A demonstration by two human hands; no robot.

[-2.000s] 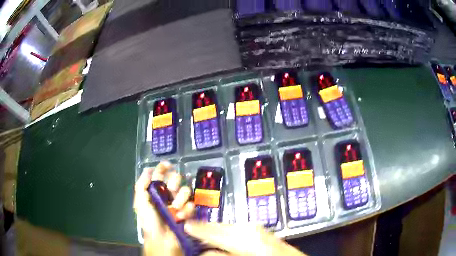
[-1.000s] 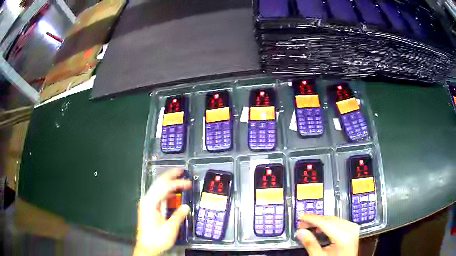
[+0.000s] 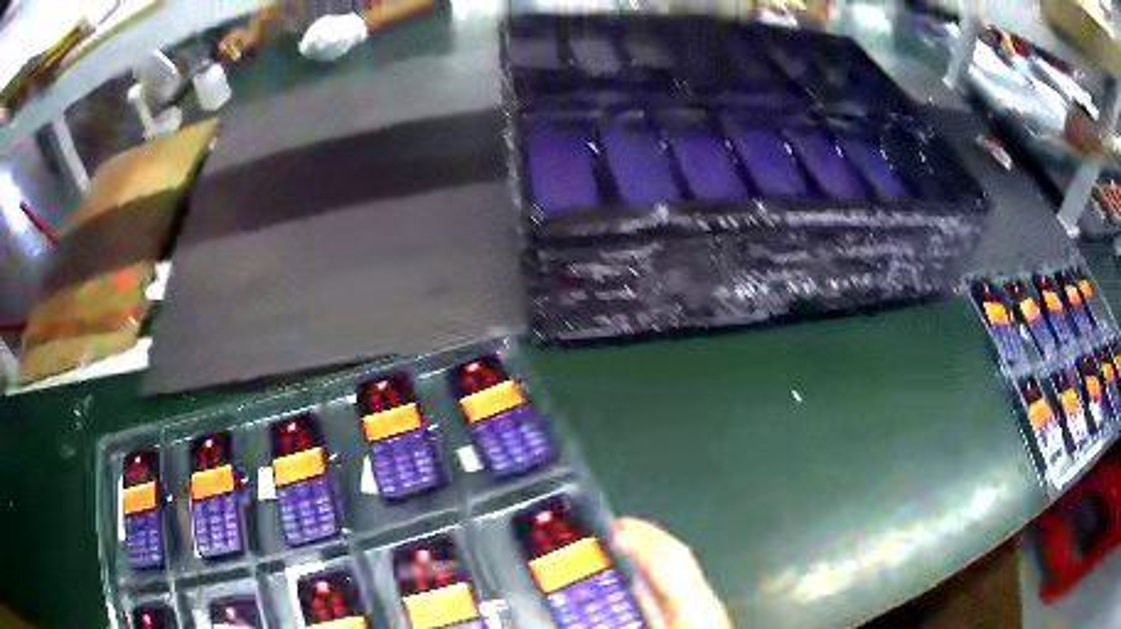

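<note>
A clear tray (image 3: 357,528) lies at the lower left, turned slightly, its lower row cut off by the picture's bottom edge. Its pockets hold keypad phones (image 3: 300,482) with black tops, orange bands and purple keys. Small white labels (image 3: 264,484) show beside some phones. My right hand (image 3: 670,578) is at the tray's right edge, blurred and partly cut off, gripping that edge beside the lower right phone. My left hand is not in view.
A black tray stack (image 3: 750,277) with purple back covers (image 3: 566,166) stands at the back centre. A dark mat (image 3: 357,246) lies left of it, cardboard (image 3: 92,283) at the far left. Another filled clear tray (image 3: 1047,369) lies right, above a red stool (image 3: 1082,535). The bench top (image 3: 762,455) is green.
The view has shifted up and right. The left hand has gone out of view. My right hand has moved from a phone in the lower row to the tray's right edge.
</note>
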